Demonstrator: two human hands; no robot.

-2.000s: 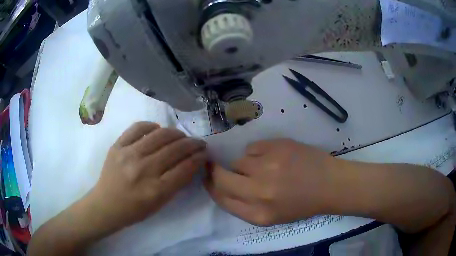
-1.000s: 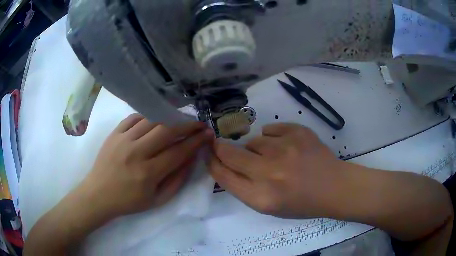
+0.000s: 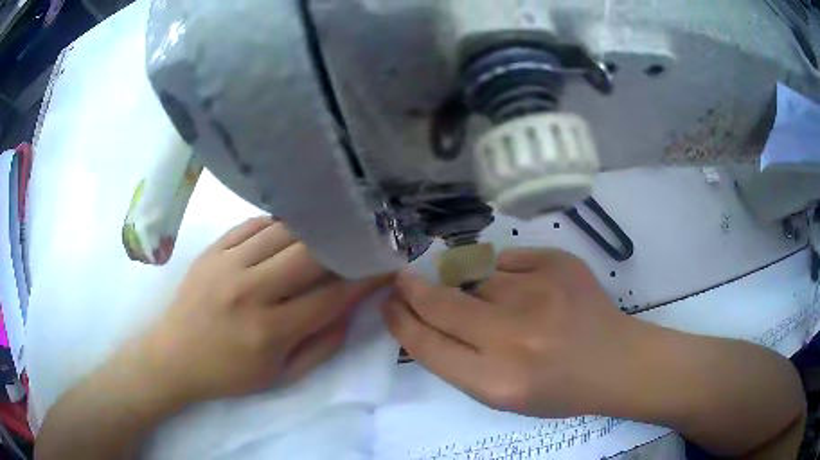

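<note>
A thin white fabric piece point(image 3: 346, 386) lies on the table under and between my hands, in front of the sewing machine head point(image 3: 261, 117). My left hand point(image 3: 261, 310) holds it from the left, its fingertips partly behind the head's lower edge. My right hand point(image 3: 530, 332) pinches it from the right, its fingertips meeting those of my left hand just in front of the needle area point(image 3: 400, 235). The small tan knob point(image 3: 467, 262) is just above my right fingers. The presser foot and the pinched fabric edge are mostly hidden.
Black thread snips point(image 3: 601, 229) lie behind my right hand, partly covered by the white tension dial point(image 3: 537, 163). A floral fabric-wrapped tube point(image 3: 160, 211) hangs left of the head. A printed ruler strip point(image 3: 539, 440) runs along the front edge. Red and white items stand at the far left.
Over the last two seconds both hands have moved up to the needle area with the fabric. The view has come closer to the machine head, which now covers the snips' tips and the tweezers.
</note>
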